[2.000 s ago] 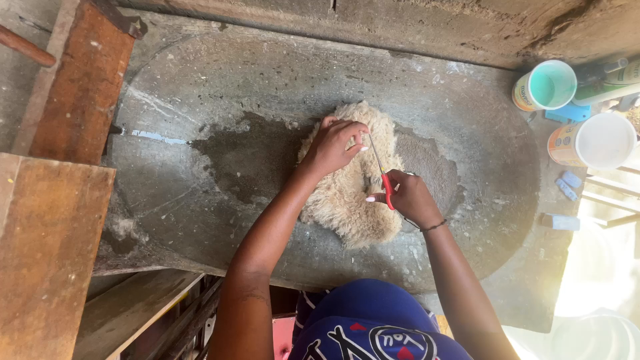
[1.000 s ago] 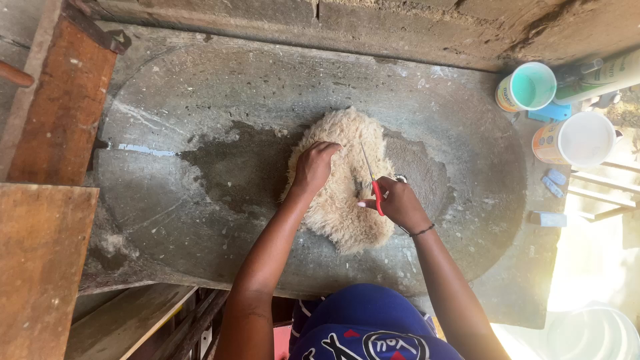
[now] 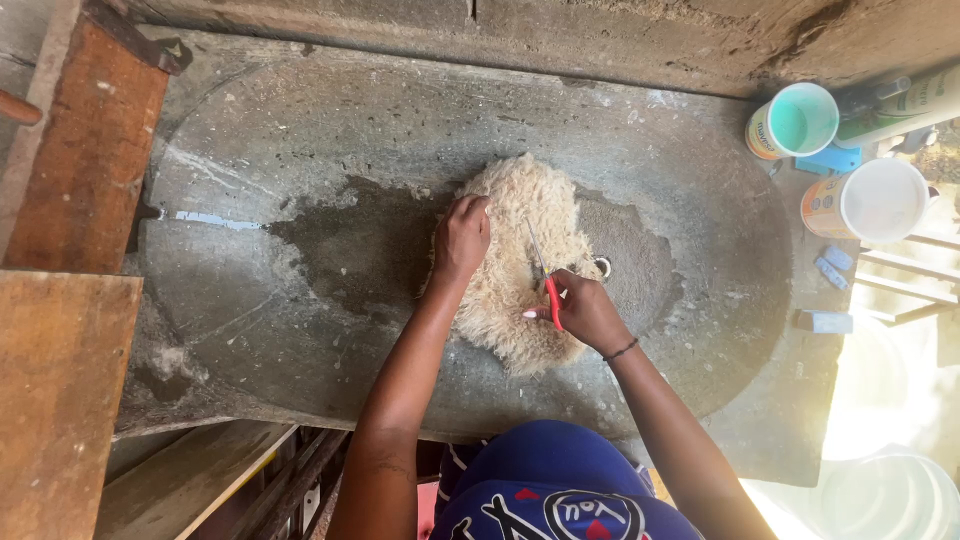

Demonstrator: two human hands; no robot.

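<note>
A cream, curly-haired fluffy piece (image 3: pixel 517 262) lies in the shallow basin of a grey concrete washing slab (image 3: pixel 315 360); whether it is a pelt or a fabric item I cannot tell. My left hand (image 3: pixel 463 236) rests on its left edge, fingertips pinched on the pile. My right hand (image 3: pixel 589 307) holds red-handled scissors (image 3: pixel 553 296) over its right part, the metal blades pointing up and left over the pile. A small round object with a pale rim (image 3: pixel 602 267) shows at the right edge, beside my right hand. Dark wet patches surround the piece.
Two plastic tubs, one with green contents (image 3: pixel 799 124) and one white inside (image 3: pixel 885 199), stand at the right, near a bottle (image 3: pixel 907 105). Blue blocks (image 3: pixel 825 322) lie along the slab's right edge. Wooden boards (image 3: pixel 64 397) stand at the left, and a rough wall (image 3: pixel 525 37) runs behind.
My left hand has moved away from the scissor blades to the left side of the fluffy piece. My right hand keeps hold of the scissors.
</note>
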